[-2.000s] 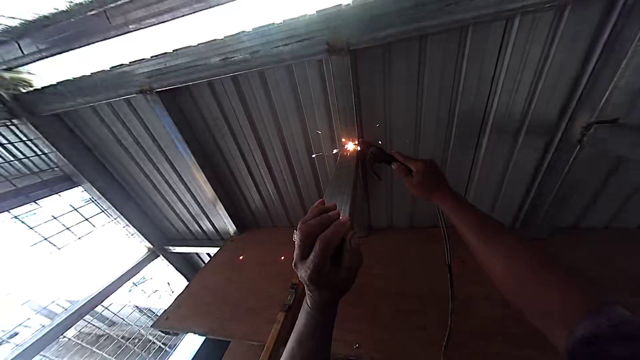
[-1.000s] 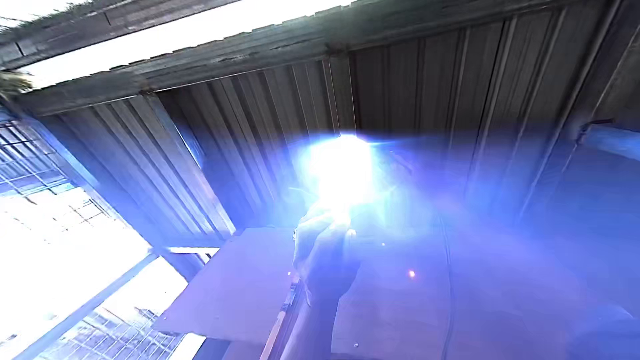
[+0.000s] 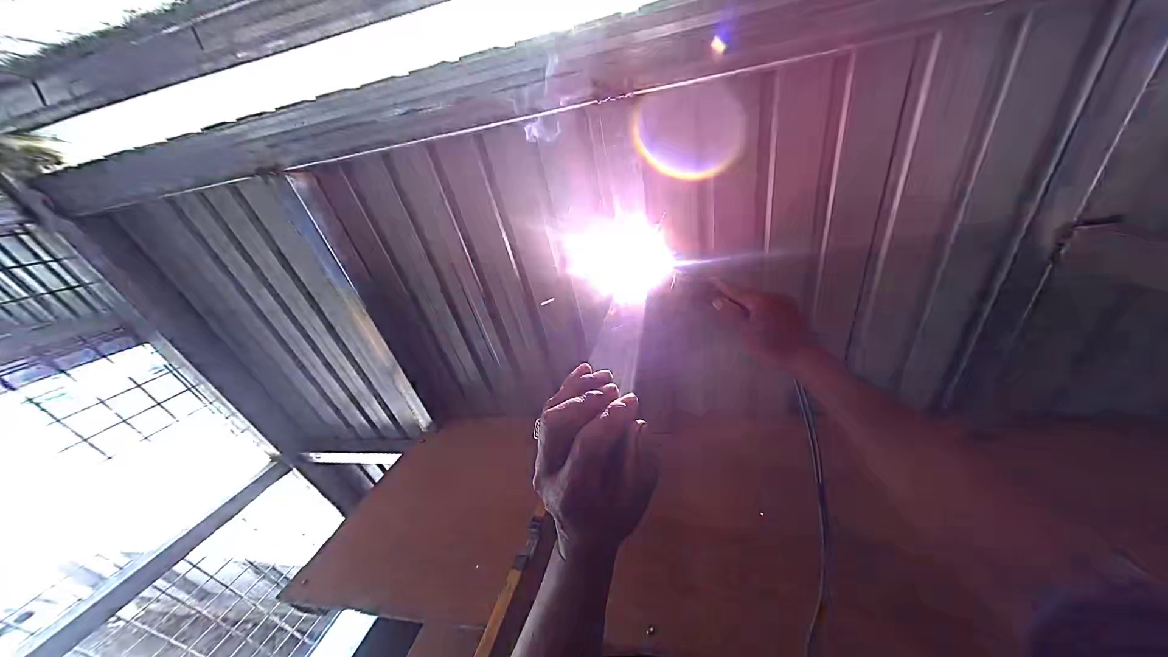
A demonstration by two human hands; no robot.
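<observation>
My left hand [image 3: 598,461] is raised at the centre, its fingers wrapped around the lower part of a flat metal bar [image 3: 619,351]. To the right, my right hand [image 3: 766,319] grips a dark welding electrode holder [image 3: 703,290], mostly lost in shadow and glare. A brilliant welding arc [image 3: 622,257] burns over the metal just above my left hand; its glare hides the electrode tip and the joint. A cable [image 3: 819,511] hangs below my right hand.
Corrugated metal sheeting [image 3: 456,265] spans overhead, with a metal beam [image 3: 365,123] along its upper edge. A brown board [image 3: 438,529] lies below. A yellow strip [image 3: 497,616] stands beside my left forearm. Wire mesh [image 3: 109,401] and a metal frame are at the left.
Two seconds ago only a small orange spark showed at the metal; a blue-white glare followed, and now a pinkish-white arc burns there. My left hand stays in about the same place.
</observation>
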